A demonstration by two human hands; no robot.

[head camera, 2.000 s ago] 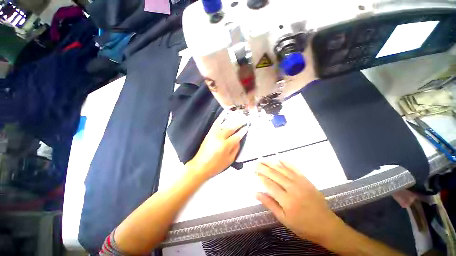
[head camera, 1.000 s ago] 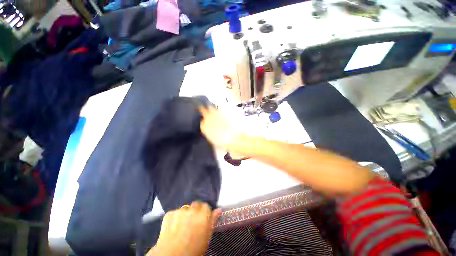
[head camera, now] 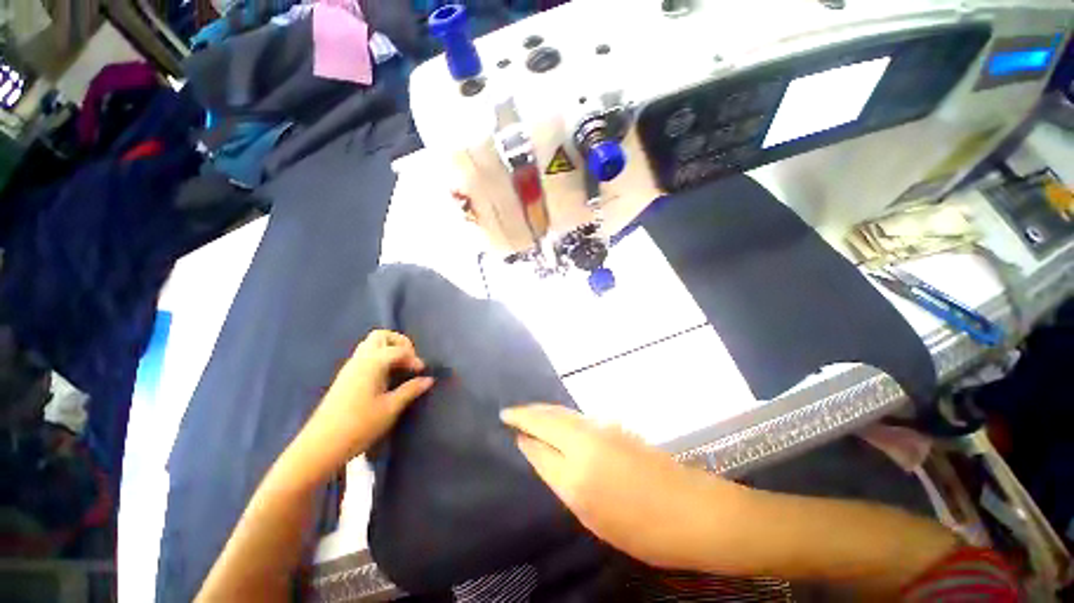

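A dark cloth panel [head camera: 465, 483] lies spread in front of and left of the needle area, its lower part hanging over the table's front edge. My left hand [head camera: 383, 389] is at the panel's left side, thumb and fingers pinching the cloth. My right hand [head camera: 577, 459] rests on the panel's right part, fingertips on the cloth and not visibly gripping. The white sewing machine [head camera: 471, 153] stands behind, with its presser foot [head camera: 548, 257] beyond the panel's upper edge. The panel is not under the foot.
Long dark panels [head camera: 265, 342] lie at the left. Another dark panel [head camera: 766, 283] lies right of the needle under the machine arm. A blue-handled tool [head camera: 942, 309] and pale strips [head camera: 913, 236] lie at the right. A ruler strip [head camera: 789, 433] runs along the front edge. Dark garments [head camera: 83, 247] are heaped far left.
The dark cloth, bunched between my hands a second ago, is now spread flatter. My left hand has moved up from the front edge; my right hand has moved down and right. The camera view has shifted.
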